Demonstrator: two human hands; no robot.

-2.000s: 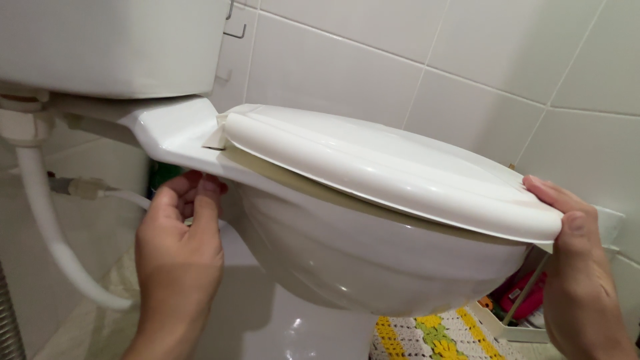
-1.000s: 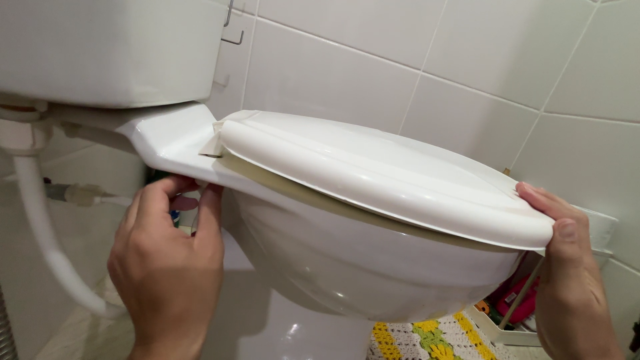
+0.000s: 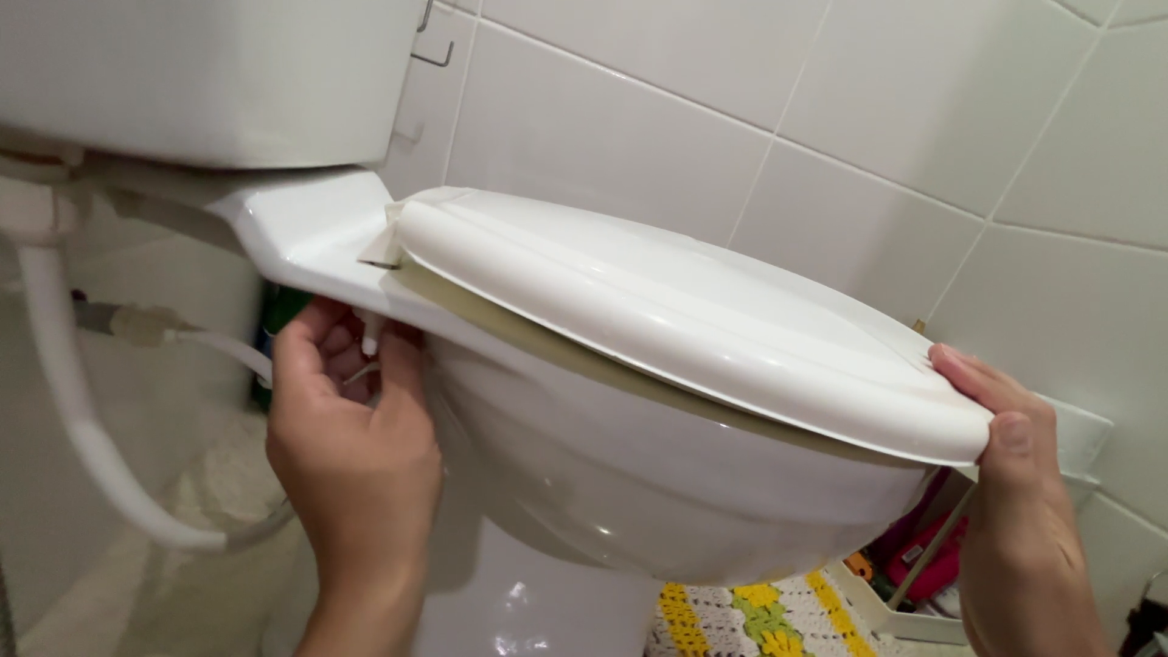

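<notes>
A white toilet seat with its closed lid (image 3: 657, 283) lies on the white ceramic toilet bowl (image 3: 657, 484). My right hand (image 3: 1017, 456) grips the front end of the seat and lid, thumb at the near edge and fingers on top. Under the bowl's rear rim, my left hand (image 3: 356, 411) is raised with thumb and fingers apart, around a white plastic seat bolt (image 3: 370, 334) that points down. Whether its fingertips touch the bolt or the ceramic is not plain. The seat's hinge (image 3: 388, 242) stands above, at the rear of the bowl.
The cistern (image 3: 201, 82) is at the upper left, with a white flush pipe (image 3: 78, 411) and a thin supply hose (image 3: 219, 345) below. A crocheted mat (image 3: 766, 620) and a white bin (image 3: 926, 625) holding several items lie beyond the bowl. Wall hooks (image 3: 438, 57) project beside the cistern.
My left thumb and fingers have parted under the rear rim, and the white bolt now shows between them. My right hand keeps its grip on the seat's front end.
</notes>
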